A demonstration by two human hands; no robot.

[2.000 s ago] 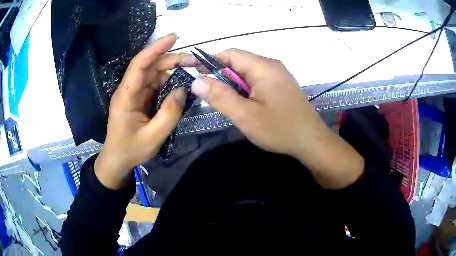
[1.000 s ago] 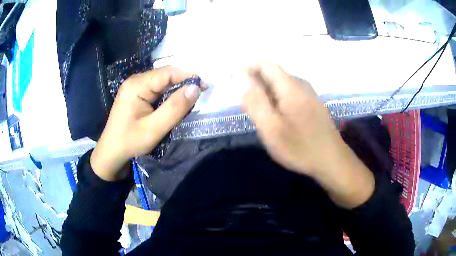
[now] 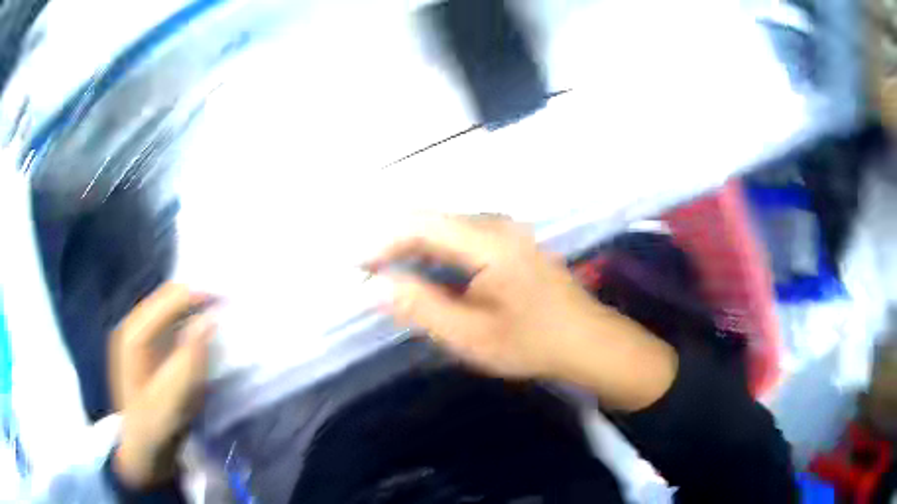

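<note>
The view is heavily blurred. The black fabric [image 3: 103,266] lies at the left of the white machine table [image 3: 610,148]. My left hand [image 3: 162,379] is at the lower left, beside the fabric's right side, with its fingers bent. Whether it holds the fabric or a small piece cannot be told. My right hand [image 3: 492,300] is over the table's front part, with thumb and fingers closed around a slim dark thing [image 3: 438,268] that looks like the snips. Its tips point left.
A flat black phone [image 3: 492,64] lies on the table at the top middle, with a thin dark thread [image 3: 433,146] by it. A red plastic basket [image 3: 723,266] stands below the table edge at the right, with blue items beyond it. Light scraps lie at the far right.
The view has turned and blurred. My left hand has moved left and down, apart from my right hand, and the speckled piece no longer shows clearly in it. The phone appears further left.
</note>
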